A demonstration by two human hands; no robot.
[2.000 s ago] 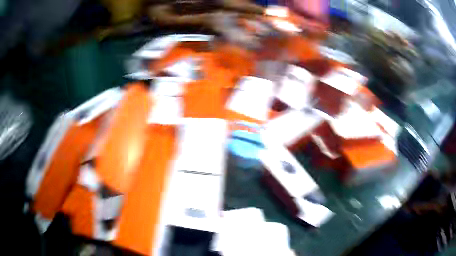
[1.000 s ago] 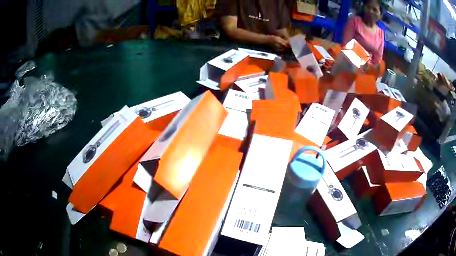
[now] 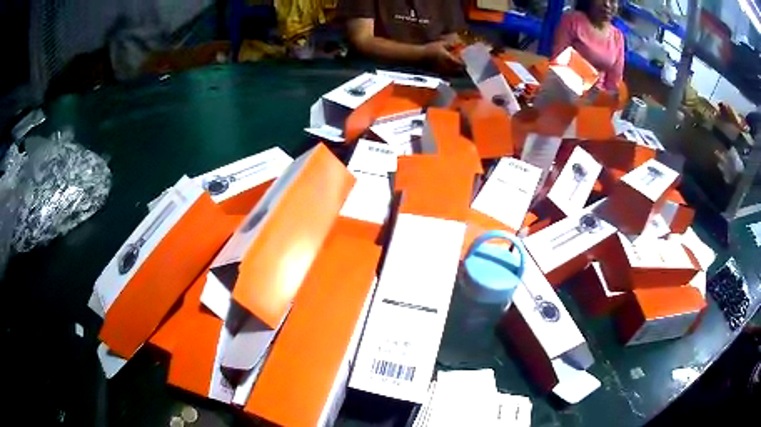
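Observation:
Neither of my hands is in view. A large pile of orange and white retail boxes (image 3: 313, 334) lies on the dark-green table (image 3: 192, 108). The nearest boxes lie side by side, long sides towards me, some with open end flaps. One white box face (image 3: 409, 308) shows a barcode. A tilted orange box (image 3: 292, 242) rests on top of others. A bottle with a light-blue lid (image 3: 492, 271) stands among the boxes. A small stack of white leaflets (image 3: 471, 402) lies at the near table edge.
A crinkled silvery plastic heap (image 3: 62, 188) lies at the left. Small round gold-coloured discs (image 3: 188, 414) lie near the front edge. A person in a dark shirt (image 3: 409, 29) is across the table, with hands by the boxes. Another person in pink (image 3: 591, 50) is behind at right.
The blurred view has become sharp, and the whole scene has shifted slightly left and up in the last second. The boxes and bottle keep their places relative to each other.

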